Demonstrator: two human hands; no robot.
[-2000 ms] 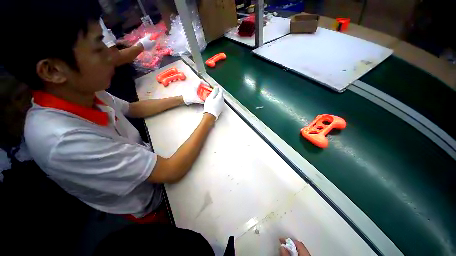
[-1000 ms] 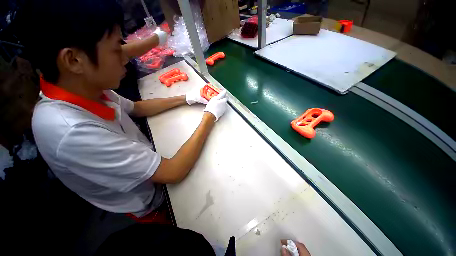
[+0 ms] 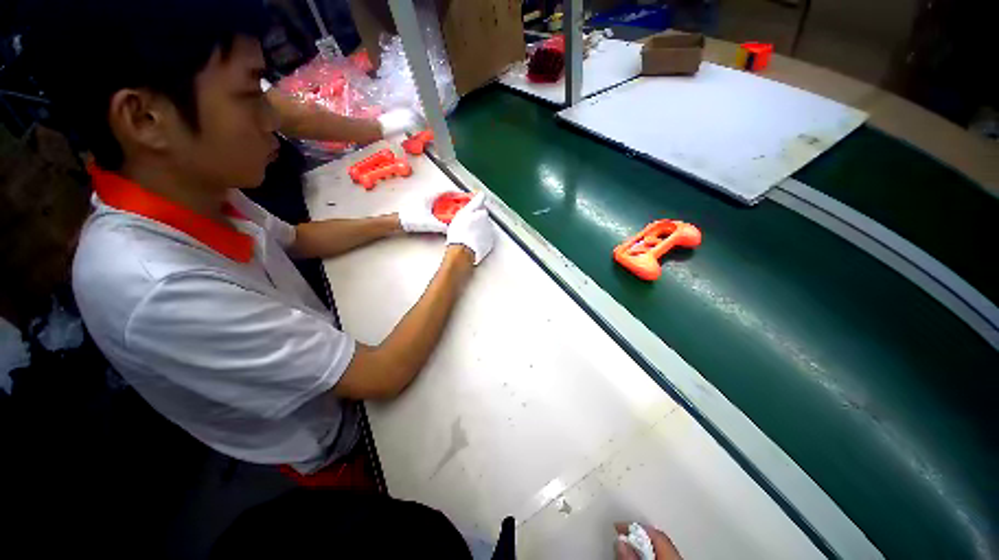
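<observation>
An orange controller shell (image 3: 657,248) lies on the dark green conveyor belt (image 3: 756,372), right of centre. My right hand (image 3: 649,544) is cut off by the bottom edge; only bare fingertips show, closed on a small crumpled white cloth (image 3: 639,539) over the pale bench top (image 3: 526,416). My left hand is not in view. The seated neighbour's two white-gloved hands hold another orange shell (image 3: 449,206) at the belt's near rail.
A person (image 3: 208,295) sits close at the left, forearms over the bench. Orange shells (image 3: 379,167) lie beyond those hands. Another gloved hand (image 3: 399,123) holds an orange part (image 3: 417,142) by the post. A white board (image 3: 718,120) and brown carton (image 3: 670,54) lie across the belt.
The shell on the belt has moved left and away from me. The far worker's gloved hand has come to the rail, and the far shell is off the belt. My right hand has barely moved.
</observation>
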